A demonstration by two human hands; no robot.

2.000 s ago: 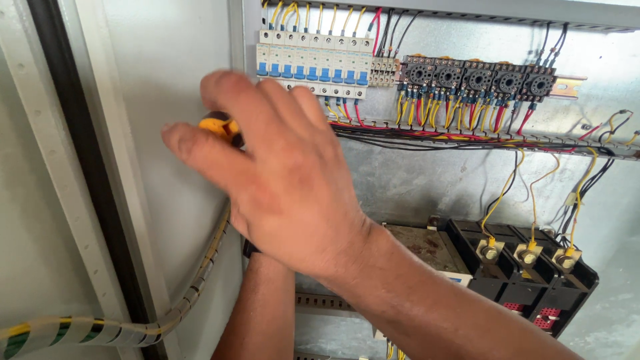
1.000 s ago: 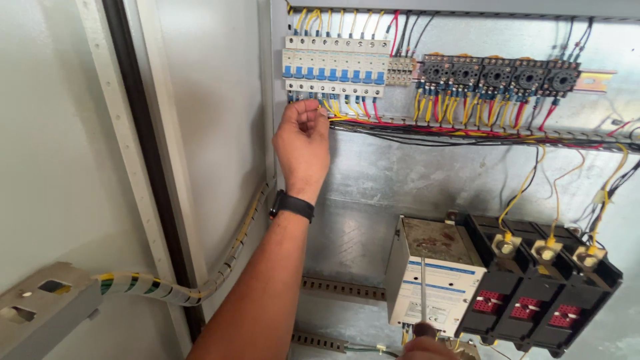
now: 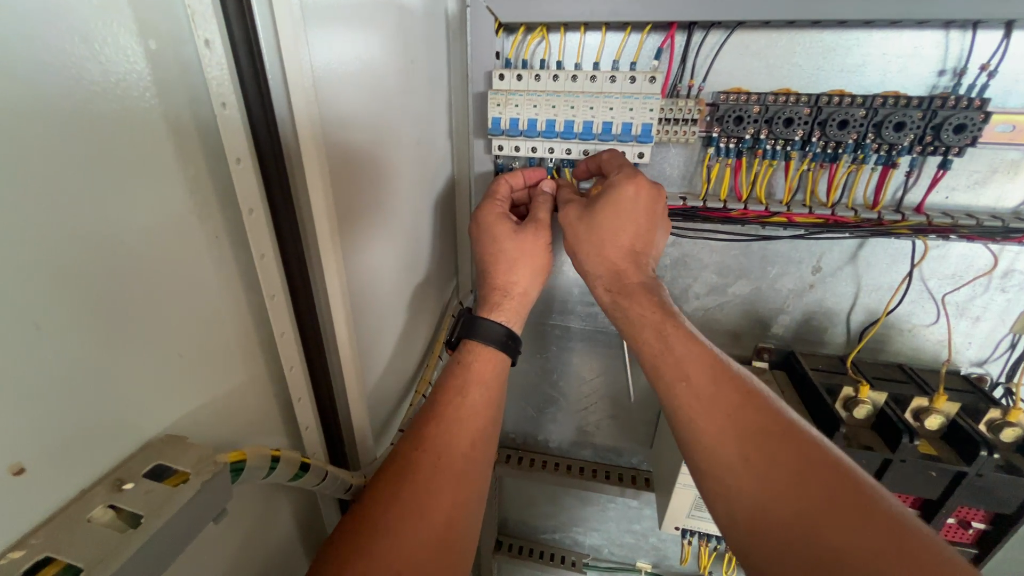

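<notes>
My left hand [image 3: 516, 232], with a black watch [image 3: 484, 332] at its wrist, pinches a wire end with a blue-sleeved terminal [image 3: 550, 170] just under the row of miniature circuit breakers [image 3: 570, 116]. The breakers have blue levers. Close against it, my right hand [image 3: 614, 220] has its thumb and forefinger at the same wire. A screwdriver's thin metal shaft [image 3: 628, 372] points down from behind my right wrist; its handle is mostly hidden in that hand. Yellow wires [image 3: 600, 48] enter the breakers from above. My fingers cover part of the lower terminals.
Right of the breakers are small terminal blocks [image 3: 680, 120] and black round relay sockets [image 3: 843, 122]. A slotted duct with red, yellow and black wires [image 3: 800, 220] runs below. A large black breaker [image 3: 920, 448] is at lower right. The cabinet door [image 3: 120, 200] and a metal bracket [image 3: 120, 512] stand left.
My right hand has risen from the lower edge, by the white unit, to beside my left hand under the breakers. My left hand stays at the lower terminals. The view has come nearer.
</notes>
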